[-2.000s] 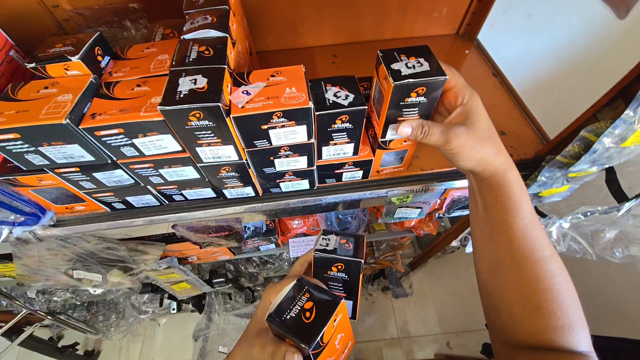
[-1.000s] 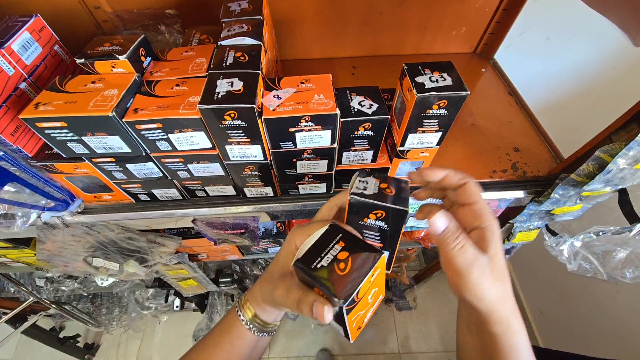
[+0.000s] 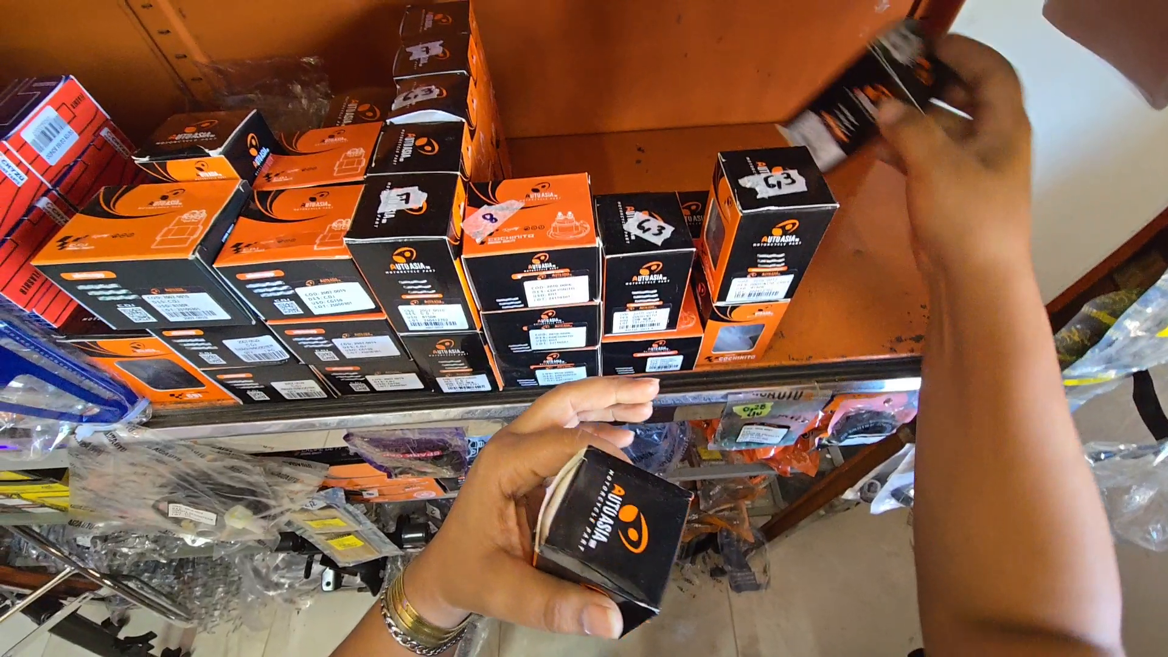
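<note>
My left hand, with bracelets at the wrist, grips a black and orange Autoasia cardboard box in front of the shelf edge. At upper right, my right hand holds another black box tilted above the orange shelf; motion blurs it. Just left of and below that box, a black box with a handwritten tag stands on an orange box. Further left is a stack topped by a black tagged box, beside a stack with an orange-topped box.
More Autoasia boxes fill the shelf's left side, next to red boxes. The metal shelf edge runs below them. Bagged parts hang beneath, and other plastic-wrapped items are at the right.
My right hand has moved from beside my left hand up over the shelf, taking one of the two boxes held there. My left hand keeps the other. Earlier, the right hand released the box on the shelf.
</note>
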